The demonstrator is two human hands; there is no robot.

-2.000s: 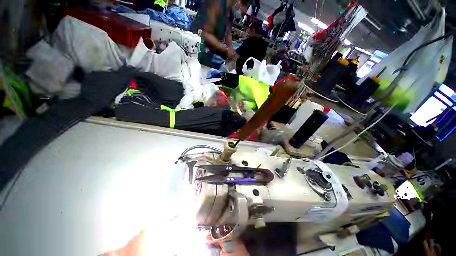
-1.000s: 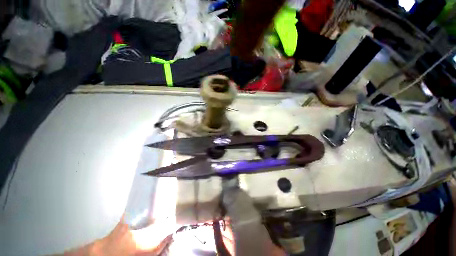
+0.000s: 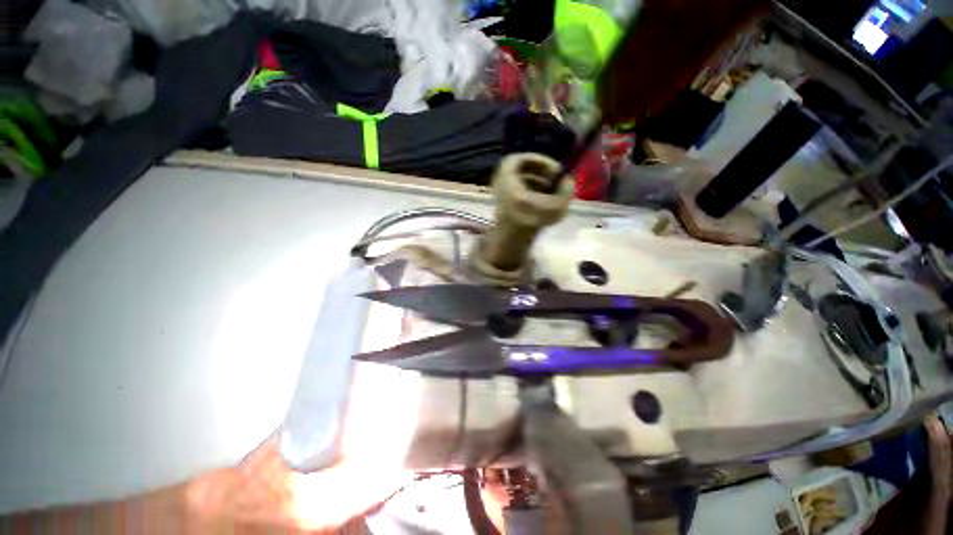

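The cream sewing machine head point(image 3: 690, 392) fills the lower right, seen close from above. Thread snips point(image 3: 543, 332) with black blades and purple patches lie on top of it, blades spread and pointing left. My left hand point(image 3: 261, 499) shows at the bottom edge, cut off and washed out by the lamp glare beside the needle area. Its fingers and anything in them cannot be made out. The needle area is mostly hidden by the head and the glare. Pale cloth point(image 3: 434, 509) shows under the head at the bottom. My right hand cannot be made out.
The white table point(image 3: 125, 345) spreads left. A long dark cloth strip point(image 3: 99, 193) lies along its left edge. A dark bundle with a neon green tie point(image 3: 371, 138) lies behind. A tan upright post point(image 3: 519, 214) stands on the head. A parts tray point(image 3: 826, 505) is at lower right.
The camera view has moved much closer to the machine over two seconds. In the last second the machine and snips have shifted slightly right in the view. The snips still lie on the head.
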